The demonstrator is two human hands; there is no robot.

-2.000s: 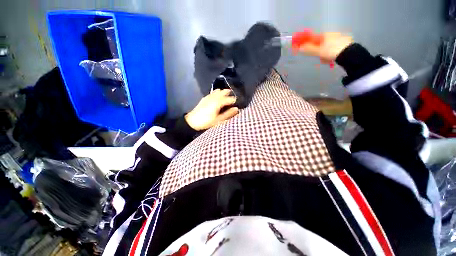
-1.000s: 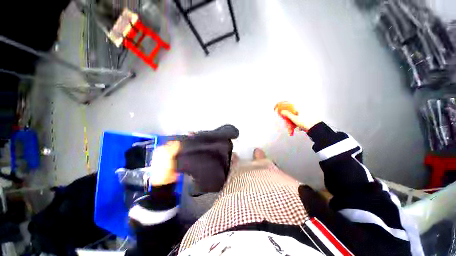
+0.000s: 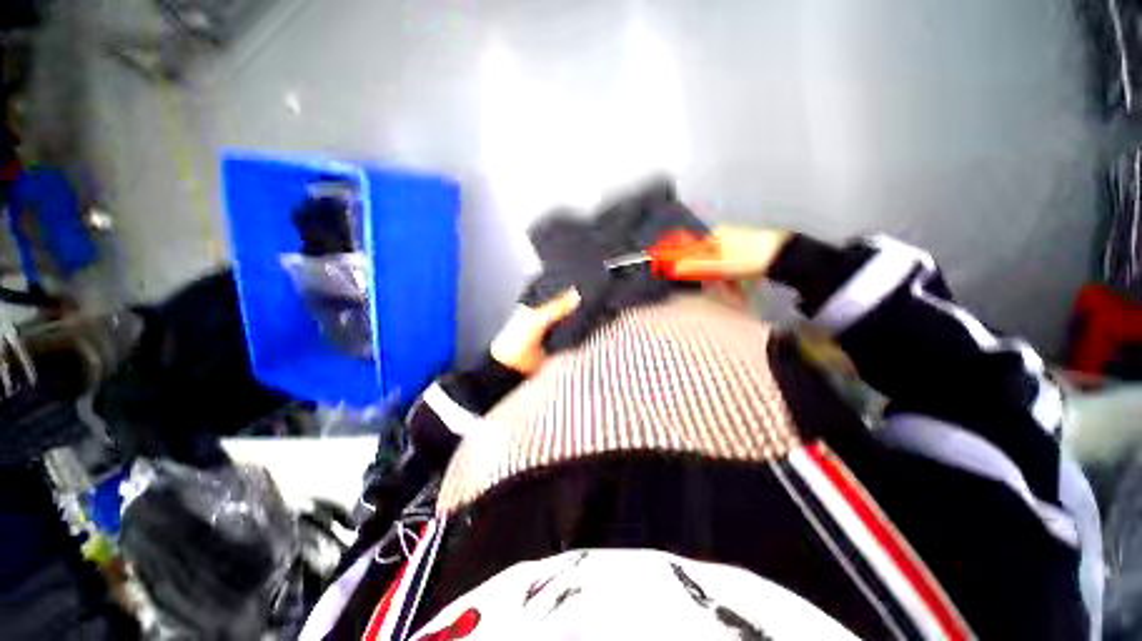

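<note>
A dark grey garment lies bunched over the front edge of the checked apron. My left hand holds its left edge. My right hand is closed around red-handled scissors, whose thin pale blade points left over the cloth. The garment's lower folds are partly hidden by my hands, and its details are blurred.
A blue plastic tote with dark and bagged pieces inside stands at the left. Shiny bagged garments lie at the lower left. A red object is at the right edge, near dark stacks.
My left hand has moved from over the tote to the apron with the garment. My right hand has brought the scissors inward onto the cloth. The view has shifted, and the floor stools are out of view.
</note>
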